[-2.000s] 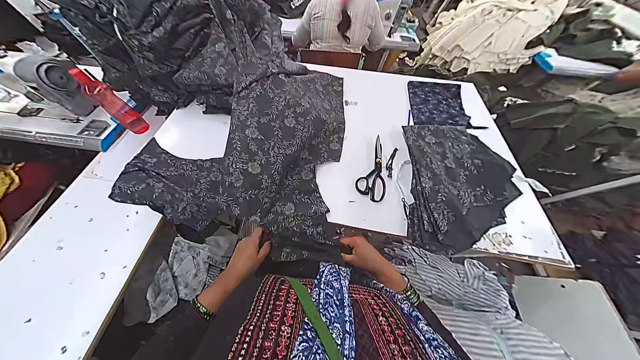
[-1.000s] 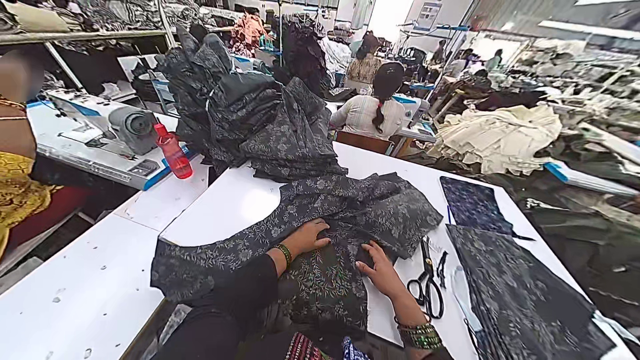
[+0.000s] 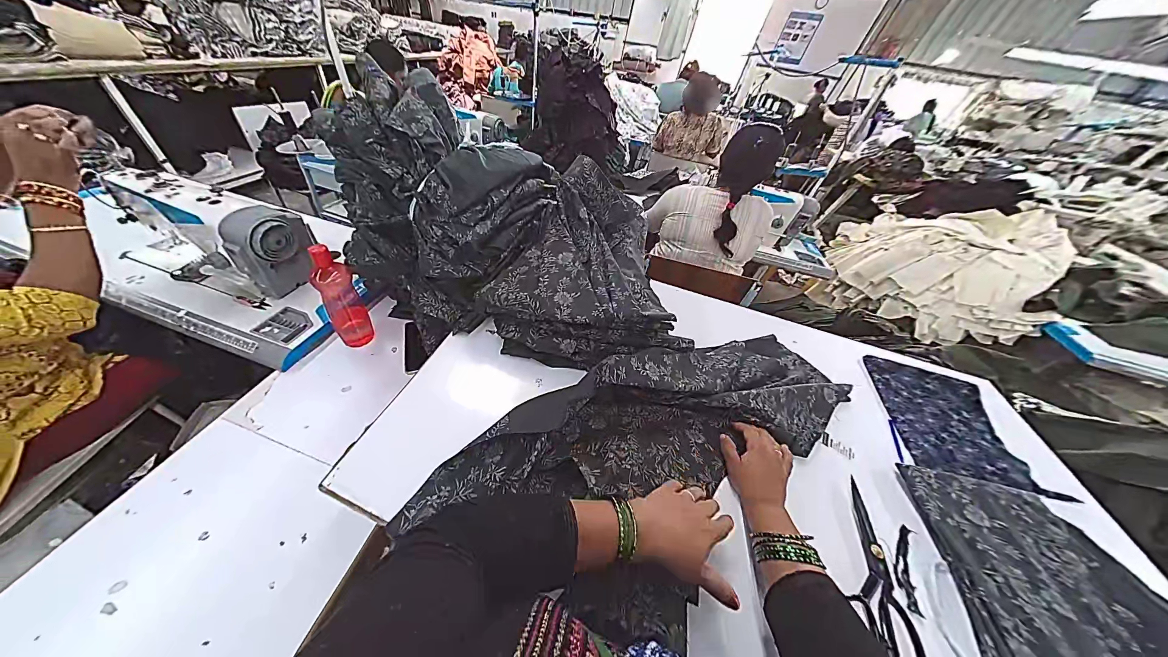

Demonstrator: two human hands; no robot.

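Note:
A dark grey floral fabric piece (image 3: 639,438) lies rumpled on the white table (image 3: 456,392) in front of me. My left hand (image 3: 684,534) rests over the fabric's near right part, palm down with fingers spread. Just beyond it, my right hand (image 3: 759,465) touches the fabric's right edge, its fingers apart. Black-handled scissors (image 3: 878,557) lie to the right of my right forearm, beside a small black tool (image 3: 905,566). Farther right is a stack of floral fabric pieces (image 3: 1022,557), with a dark blue patterned fabric (image 3: 949,420) behind it.
A large heap of matching fabric (image 3: 575,255) stands at the table's back. A red bottle (image 3: 342,297) is near a sewing machine (image 3: 265,246) at left, where a person in yellow (image 3: 46,347) sits. Another person (image 3: 716,214) sits beyond the table, near cream fabric (image 3: 949,274).
My hands were gripping the fabric at the table's near edge two seconds ago; now they lie on it farther in. The fabric's right part is folded and rumpled. The view has tilted up.

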